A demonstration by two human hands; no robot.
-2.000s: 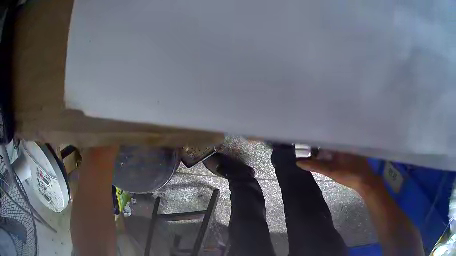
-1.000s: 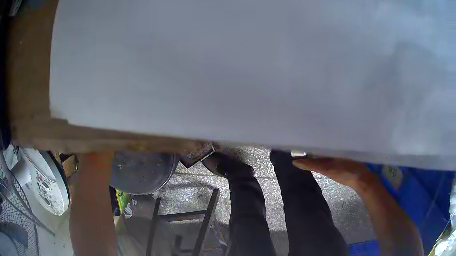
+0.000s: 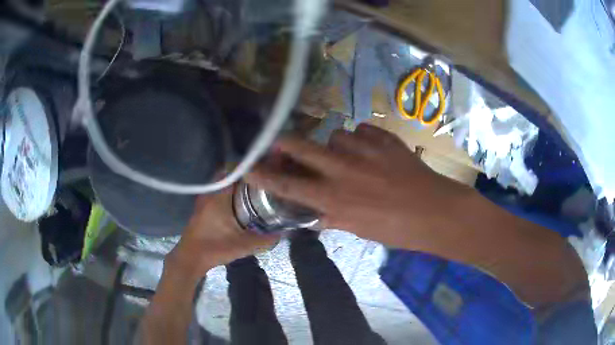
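A small shiny steel cup or jar is between my two hands, near the middle of the view. My left hand is around its left and lower side. My right hand lies over its top and right side, with the fingers reaching left, slightly blurred. The fingers hide much of the cup. A white cable loops in front, blurred and close to the camera.
Orange-handled scissors lie on the cluttered wooden bench. White scraps are at the right. A blue bin stands at the lower right. A dark round stool seat is at the left, beside a white disc.
The large white sheet and brown edge that filled the upper view are now only at the upper right. The bench and scissors show. My hands have come together around the steel cup.
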